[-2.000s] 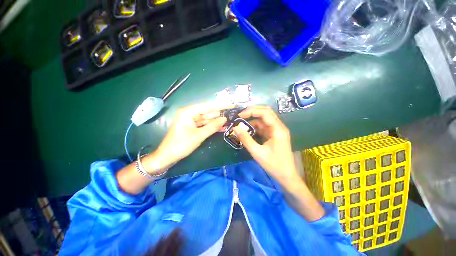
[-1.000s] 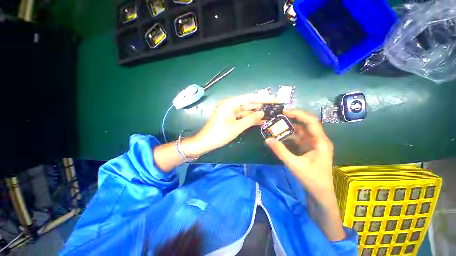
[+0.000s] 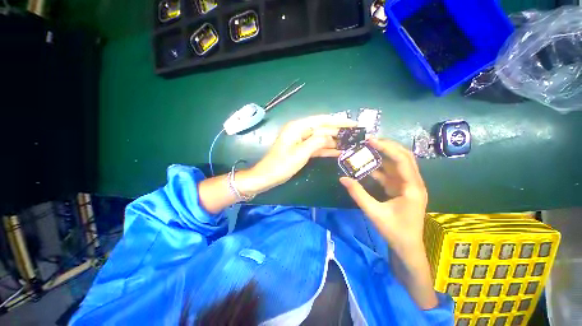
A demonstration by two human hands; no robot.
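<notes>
My right hand [image 3: 392, 184] holds a watch housing [image 3: 360, 162] between thumb and fingers, its pale and yellow inside facing up. My left hand [image 3: 293, 153] holds a dark, speckled circuit board [image 3: 350, 137] at its fingertips, just above the housing's upper edge; whether they touch or are joined is unclear. Small silver-white boards [image 3: 369, 120] lie on the bench just beyond the fingers. A dark-blue back cover [image 3: 454, 138] with a round centre mark lies to the right, beside another small pale speckled piece [image 3: 422, 146].
Tweezers [image 3: 284, 95] lie beside a pale-blue cord clip [image 3: 244, 120]. A black parts tray [image 3: 268, 56] with several housings is at the back left. A blue bin [image 3: 440, 79] and a clear plastic bag [image 3: 542, 70] are at the back right. Stacked yellow grid trays [image 3: 494, 267] stand at the near right edge.
The view has shifted, so the bench things appear further right. The right thumb has moved off the inside of the housing to its lower edge, exposing the pale inside. Both hands still hold their parts.
</notes>
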